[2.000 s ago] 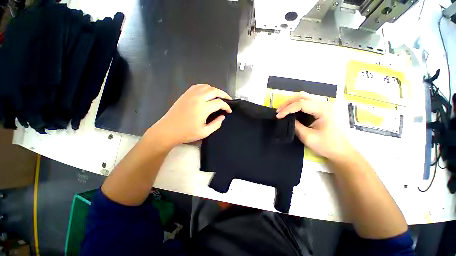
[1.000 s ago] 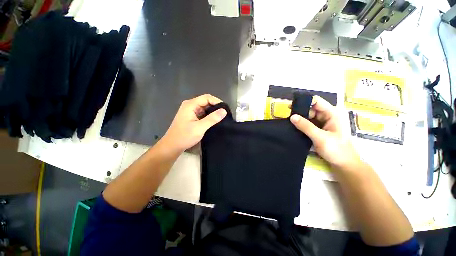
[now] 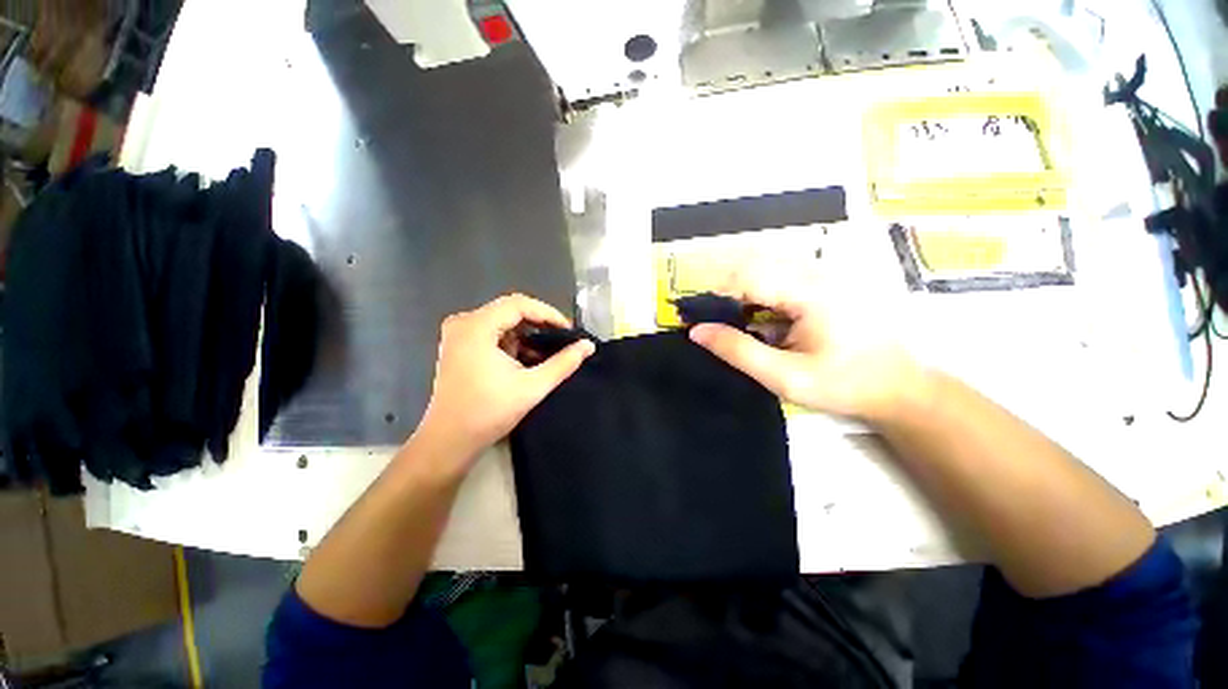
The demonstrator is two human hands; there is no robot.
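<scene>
A black fabric panel (image 3: pixel 657 464) hangs between my hands over the table's front edge. My left hand (image 3: pixel 505 370) pinches its upper left corner, and my right hand (image 3: pixel 795 347) pinches its upper right corner, where a short dark tab shows. The panel's lower edge merges with the dark area below. Just beyond my right hand lies the white sewing template (image 3: pixel 862 323) with yellow-edged windows. A flat black strip (image 3: pixel 749 213) lies along the top of the nearer window. A dark angled piece (image 3: pixel 991 284) borders the window on the right.
A black panel stack (image 3: pixel 128 316) stands at the left. A dark cover board (image 3: pixel 431 229) lies between it and the template. Metal plates (image 3: pixel 822 41) of the machine are at the top. Tangled black cords (image 3: pixel 1185 189) are at the far right, and a carton (image 3: pixel 81 579) is at lower left.
The panel turned so its tabs went from the bottom to my hands at the top. The view has shifted; the template and machine now appear further left and higher.
</scene>
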